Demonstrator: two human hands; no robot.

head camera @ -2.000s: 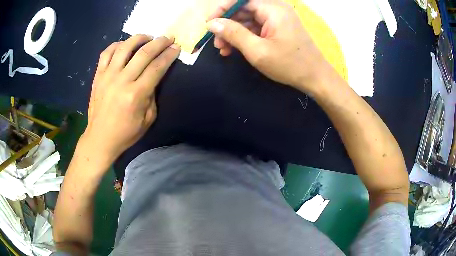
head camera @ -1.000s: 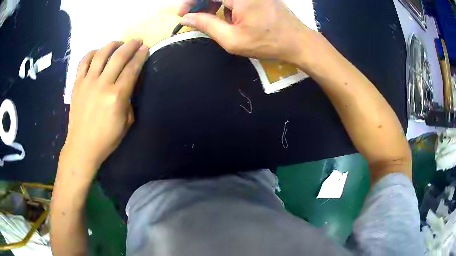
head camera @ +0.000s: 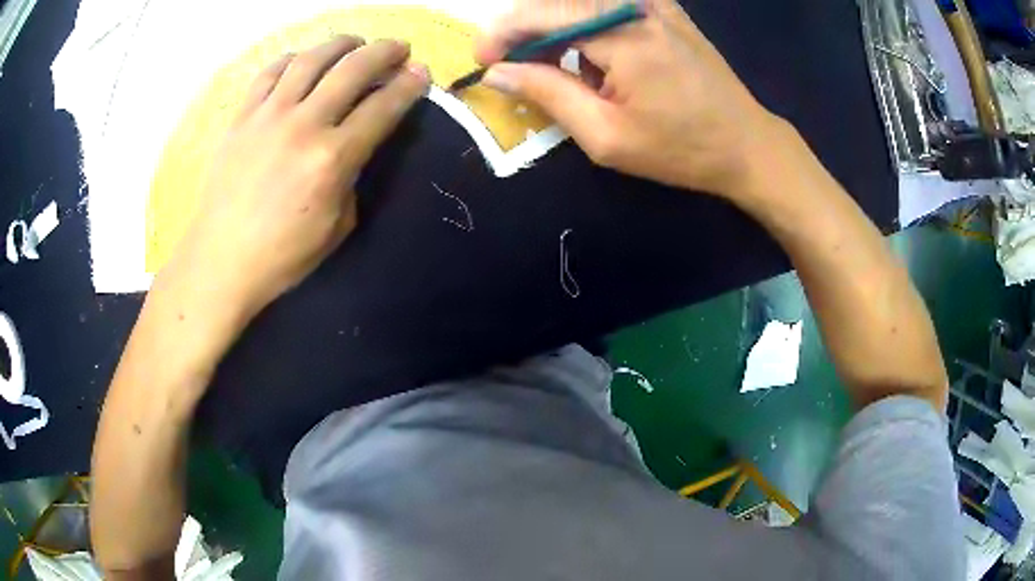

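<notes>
A yellow curved template lies on a white garment panel, with a white strip of the panel showing along the template's inner curve. My left hand lies flat on the template, palm down, fingertips near the inner edge. My right hand holds a dark green pencil. The pencil's tip touches or nearly touches the template's inner edge, just right of my left fingertips. Part of the template's right end is hidden behind my right hand.
Black cloth covers the table. A white tape roll is cut off at the left edge, with a white scrap above it. A metal iron rest stands at the right. A white scrap lies on the green floor.
The view has shifted along the curve, so the template's right corner now sits nearer the middle. My left hand has moved along the template; the pencil is now close to that corner.
</notes>
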